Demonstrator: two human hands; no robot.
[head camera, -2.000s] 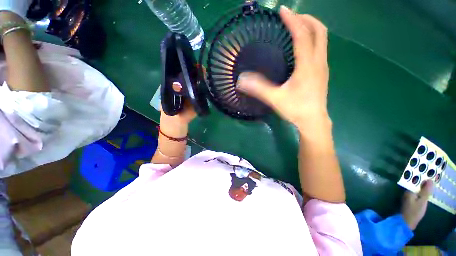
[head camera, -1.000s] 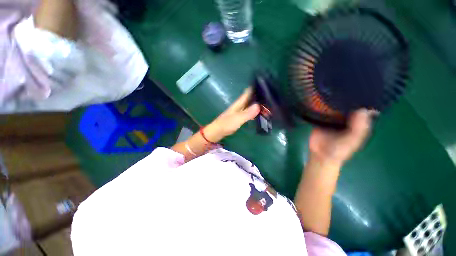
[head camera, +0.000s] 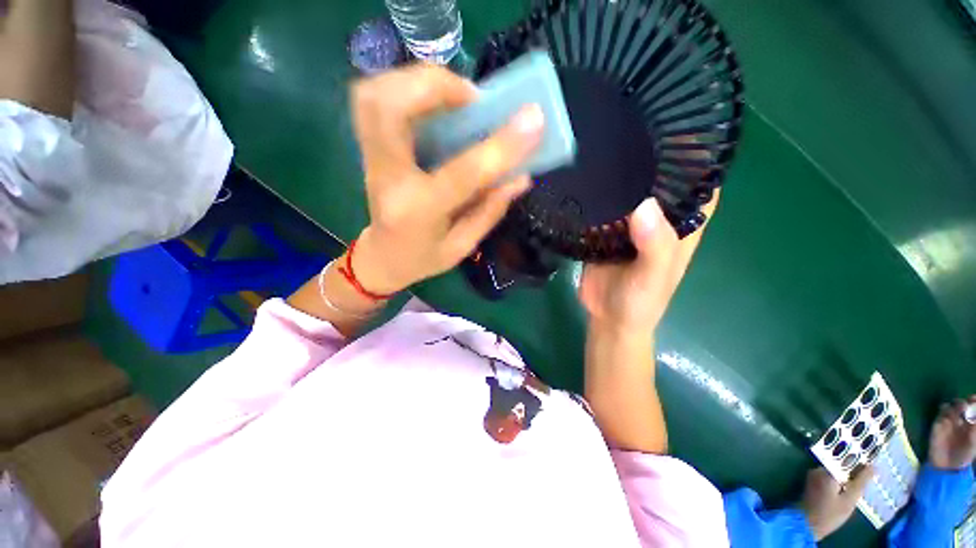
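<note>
A black fan (head camera: 610, 139) with radial ribs around a smooth dark disc is upper centre right. My right hand (head camera: 637, 257) holds its lower rim, thumb on the ribs. My left hand (head camera: 428, 182) holds a pale blue-green block (head camera: 508, 112) in its fingers, in front of the fan's left side. The block overlaps the fan in view; whether they touch I cannot tell. The fan's black stand (head camera: 508, 257) shows partly below the left hand; the rest is hidden.
A clear bottle (head camera: 428, 27) and a round dark purple object (head camera: 376, 45) stand behind my left hand on the green bench (head camera: 792, 246). At lower right, blue-sleeved hands hold a sticker sheet (head camera: 862, 434). A white-sleeved person (head camera: 118, 150) and blue stool (head camera: 161, 294) are left.
My left hand has let go of the fan's stand and taken the pale block off the bench, raising it to the fan. My right hand has moved the fan left.
</note>
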